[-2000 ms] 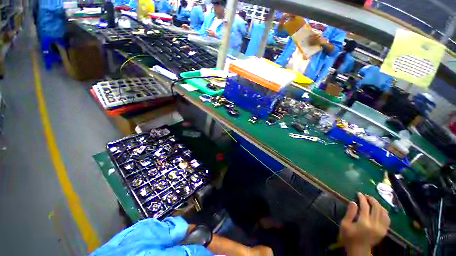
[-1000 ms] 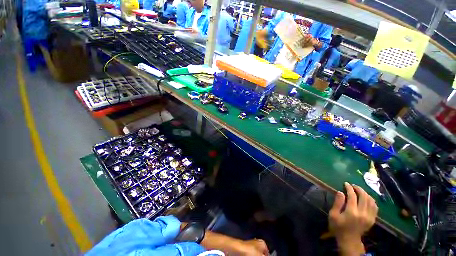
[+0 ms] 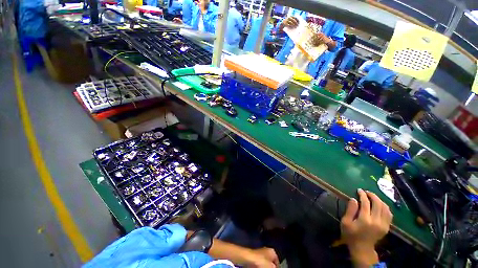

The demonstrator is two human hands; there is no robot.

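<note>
My right hand (image 3: 367,220) rests at the front edge of the green-matted bench (image 3: 327,165), fingers bent and slightly apart, with nothing visible in it. My left hand (image 3: 266,257) is low near the bottom edge, dim and partly hidden; whether it holds something cannot be told. A black wristband is on my left wrist. A black gridded tray (image 3: 152,175) full of small shiny parts lies on a low green side table at my left. Small dark assemblies (image 3: 229,109) and a white strip-like piece (image 3: 304,135) lie on the bench mat.
Blue bin (image 3: 250,94) under orange and white trays, green tray (image 3: 195,78), long blue bin (image 3: 367,141) of parts. Black tools and cables (image 3: 419,196) lie at the bench's right end. White tray (image 3: 118,94) on red ones at left. People in blue smocks stand behind; yellow-lined aisle at far left.
The view has turned slightly, so the bench and tray sit further left in the picture. My right hand stays at the bench edge. A person behind has moved the sheet they hold.
</note>
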